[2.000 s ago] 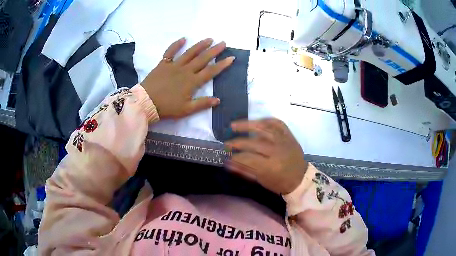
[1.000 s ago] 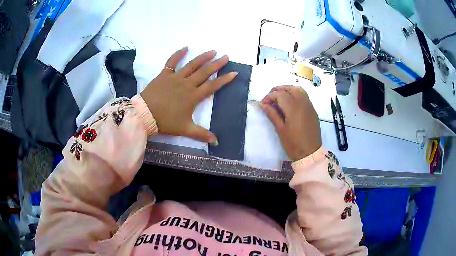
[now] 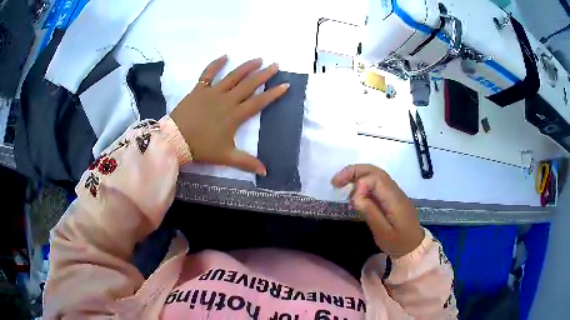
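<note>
A dark grey strip (image 3: pixel 282 134) lies across thin white cloth (image 3: pixel 320 147) near the table's front edge. My left hand (image 3: pixel 222 119) lies flat with fingers spread on the white cloth, its fingertips and thumb tip on the strip's left side. My right hand (image 3: pixel 378 203) is right of the strip at the front edge, fingers curled with thumb and fingertips close together, near the white cloth's lower right corner. Whether it pinches cloth or thread cannot be told.
The sewing machine head (image 3: pixel 425 34) is at upper right. Black thread snips (image 3: pixel 421 144) and a dark red-edged block (image 3: pixel 461 106) lie right of the needle area. A dark grey garment panel (image 3: pixel 53 137) is heaped at left. A ruler strip (image 3: pixel 250 199) runs along the front edge.
My right hand has moved from beside the strip's right edge down toward the table's front edge. My left hand stays spread on the cloth.
</note>
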